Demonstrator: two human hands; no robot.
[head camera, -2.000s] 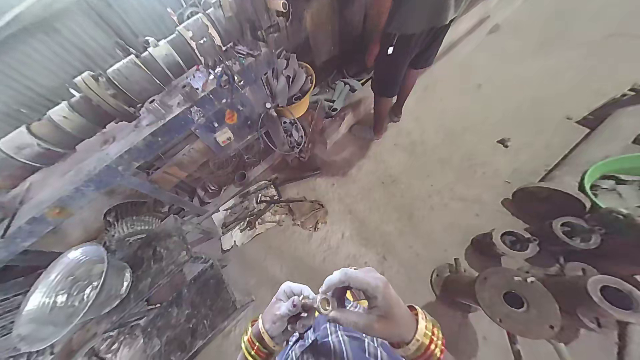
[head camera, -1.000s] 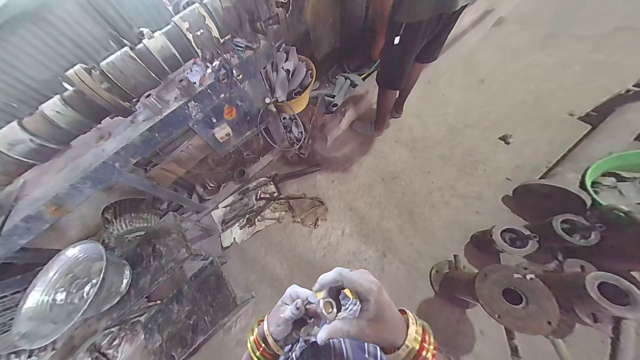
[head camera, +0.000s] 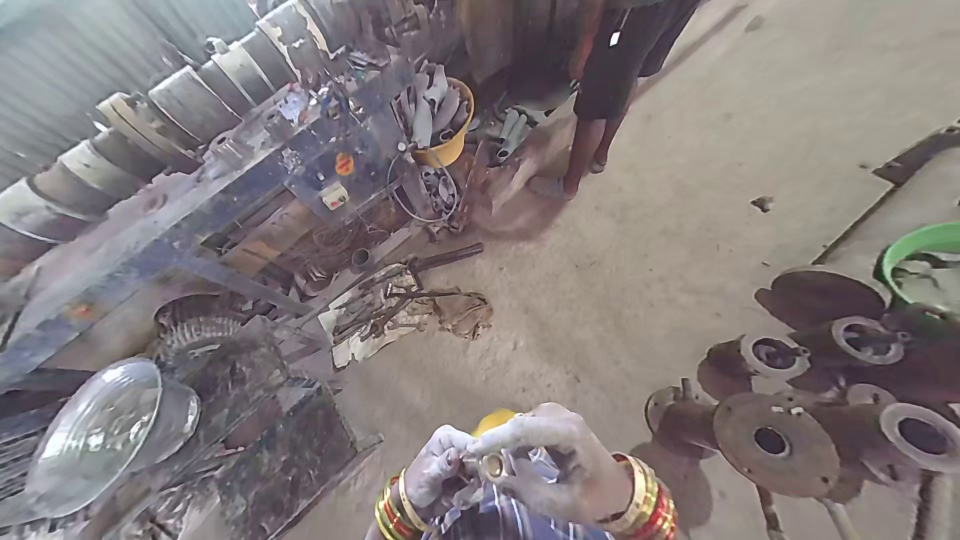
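At the bottom middle, both of my hands meet in front of a checked cloth on my lap. My right hand (head camera: 555, 461) holds a small ring-shaped metal part (head camera: 493, 466) between thumb and fingers, its round opening facing up. Fingers of my left hand (head camera: 442, 469) are closed on something small and greyish at the left side of the ring; what it is cannot be told. Both hands look dusty, and bangles circle both wrists. Part of a yellow object (head camera: 495, 421) shows just behind my fingers.
A person in dark shorts (head camera: 611, 67) stands ahead near a yellow tub (head camera: 442, 154) of metal pieces. Flanged metal parts (head camera: 776, 442) and a green basin (head camera: 930, 238) are at right. Left are a blue workbench (head camera: 225, 206) and metal bowls (head camera: 97, 435). Tools (head camera: 382, 307) lie on the floor.
My hands stay together around the small ring, with the fingers shifting slightly. The person ahead remains beside the yellow tub.
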